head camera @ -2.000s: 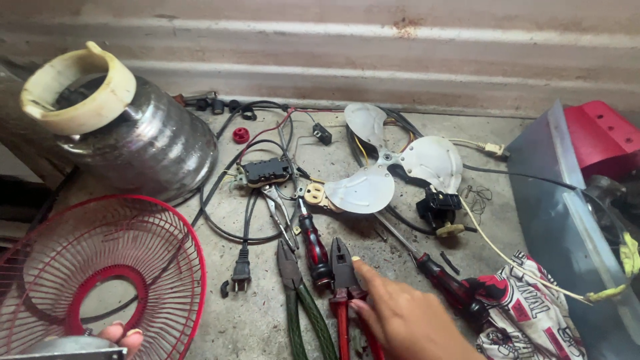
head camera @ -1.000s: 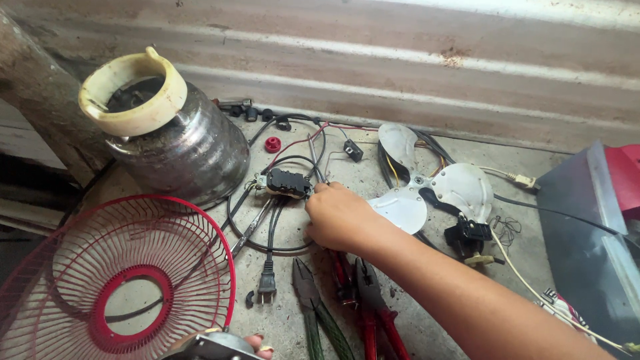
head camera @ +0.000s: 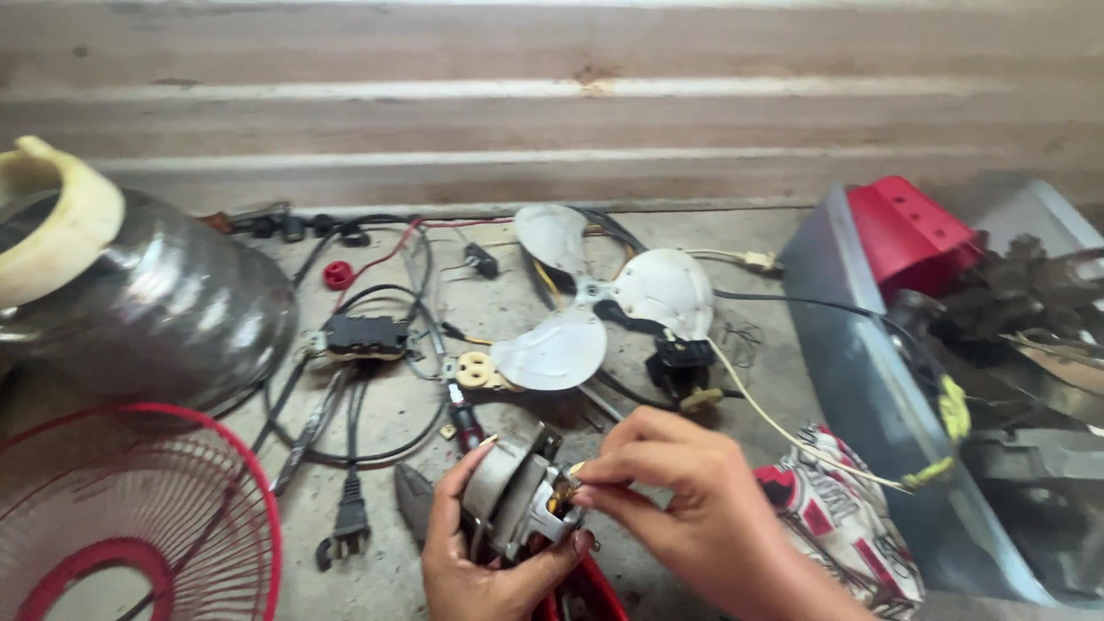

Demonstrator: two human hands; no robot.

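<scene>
A small electric motor (head camera: 517,496) with a grey metal housing rests in my left hand (head camera: 492,552), whose fingers and thumb wrap its sides. At the motor's right side my right hand (head camera: 681,492) pinches thumb and forefinger together near its copper-coloured part; whether something small is between the fingertips cannot be told. Behind the motor lie a screwdriver (head camera: 466,423), a cream electrical outlet (head camera: 474,369) and a white three-bladed metal fan blade (head camera: 556,349). Pliers (head camera: 414,500) show partly at the left of the motor, and red handles (head camera: 595,591) show below it.
A red fan grille (head camera: 267,509) and a large ribbed metal container (head camera: 198,302) stand at left. Cords, a two-prong plug (head camera: 351,513) and a black outlet (head camera: 366,336) lie behind. At right are a printed cloth (head camera: 854,535) and a plastic bin (head camera: 862,371) holding metal parts.
My right hand has moved from near the outlets to the motor. My left hand, at the lower left edge before, now holds the motor in the middle. The view has shifted.
</scene>
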